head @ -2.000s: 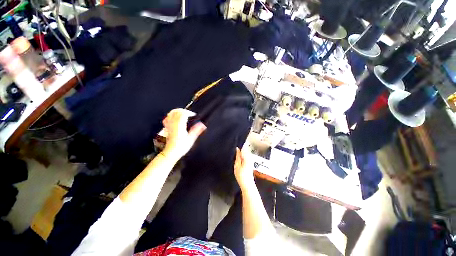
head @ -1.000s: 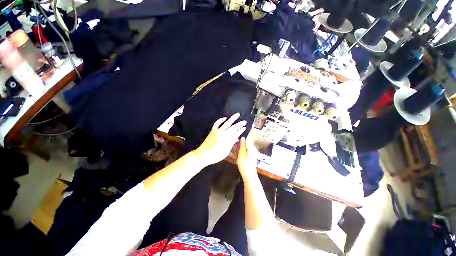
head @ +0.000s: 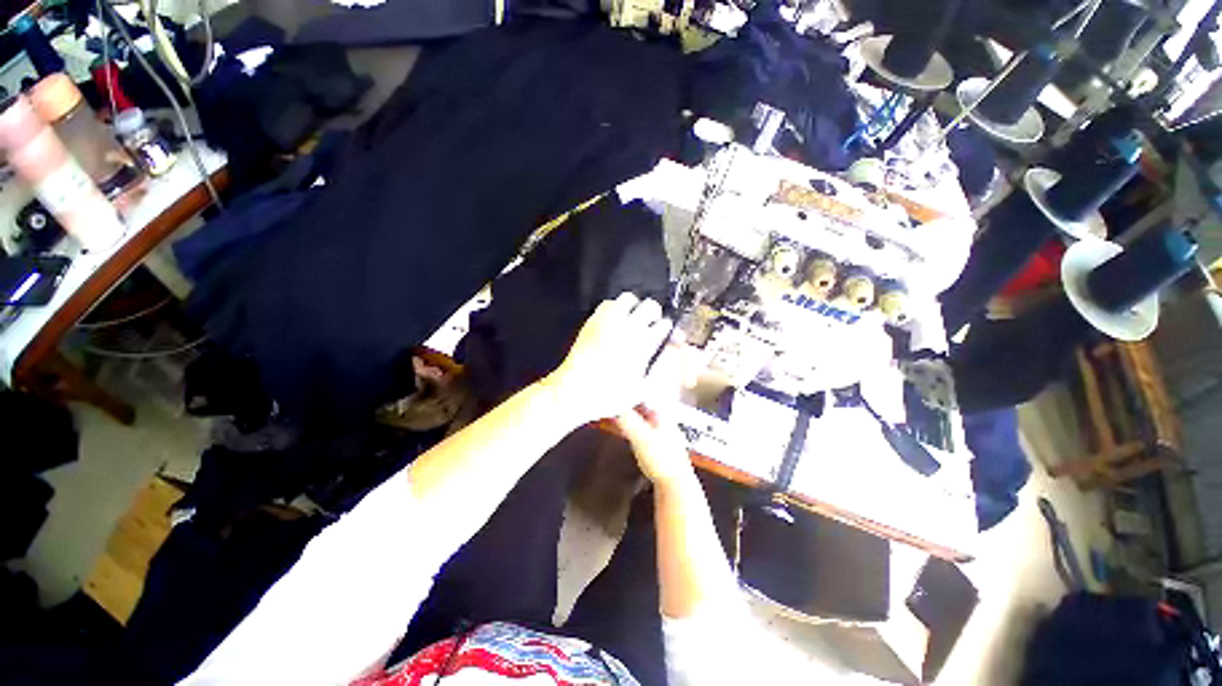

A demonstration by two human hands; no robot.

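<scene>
A black garment piece [head: 623, 257] lies at the left side of the white overlock machine [head: 818, 248], close to the needle area. My left hand [head: 615, 351] lies on its near edge with the fingers bent, pressing or gripping the cloth. My right hand [head: 650, 440] is just below and nearer to me, at the front edge of the machine table [head: 858, 485]. Its fingertips are partly hidden by my left hand, so its hold is unclear. A large dark cloth heap [head: 442, 174] spreads left of and behind the machine.
Thread cones [head: 1139, 275] on pale discs stand at the upper right. A side table [head: 174, 201] at the left bears a pink bottle or cone [head: 60, 168]. A dark box [head: 811, 563] is under the table edge. Yellow-tan cardboard [head: 134, 547] lies on the floor at the left.
My left hand has moved right from the middle of the cloth to the machine's left edge. My right hand has dropped slightly towards me. Less cloth hangs down in front of the machine.
</scene>
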